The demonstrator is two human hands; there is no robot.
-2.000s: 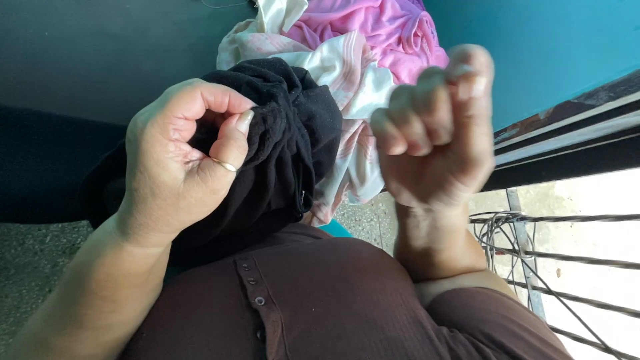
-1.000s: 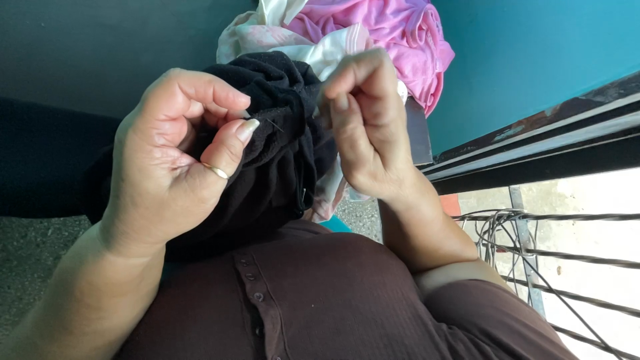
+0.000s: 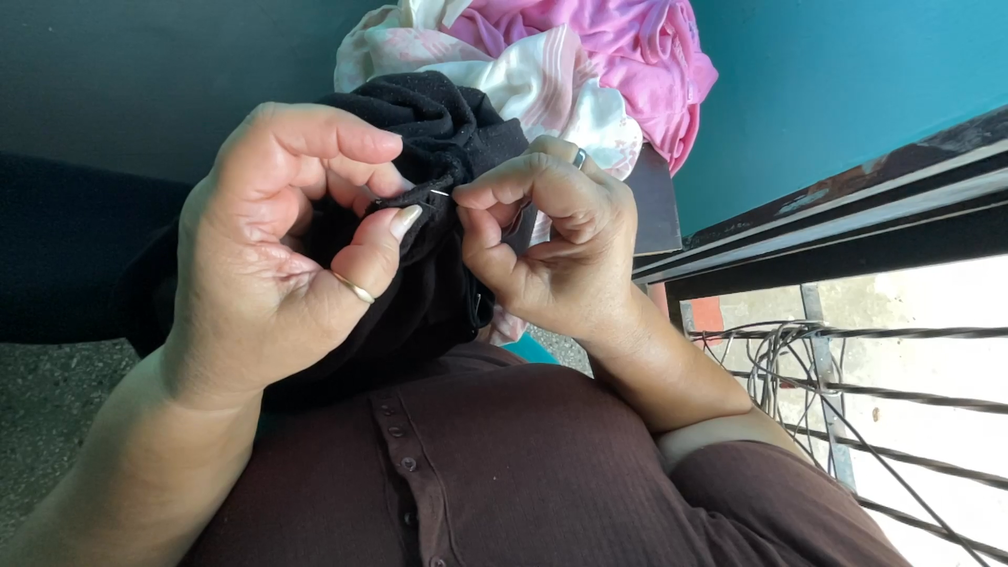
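A bunched black cloth garment point(image 3: 441, 118) lies over my lap. My left hand point(image 3: 291, 228) grips a folded edge of it between thumb and fingers, the index finger raised off the cloth. A thin sewing needle point(image 3: 439, 192) shows as a short bright line at that edge. At its right end, the thumb and index finger of my right hand point(image 3: 551, 228) are pinched together on it. Any thread is too fine to make out. A small pin-like metal piece point(image 3: 478, 301) shows on the garment lower down.
Beyond the garment lie a white and pale pink patterned cloth point(image 3: 535, 83) and a pink cloth point(image 3: 661, 71), by a dark board's corner point(image 3: 657, 205). At the right are a window frame point(image 3: 850, 197), twisted metal bars point(image 3: 921, 398) and a coil of wires point(image 3: 776, 362).
My right hand has come from the right, where it was raised and blurred, to the garment's edge beside my left hand. My left hand keeps its grip on the cloth.
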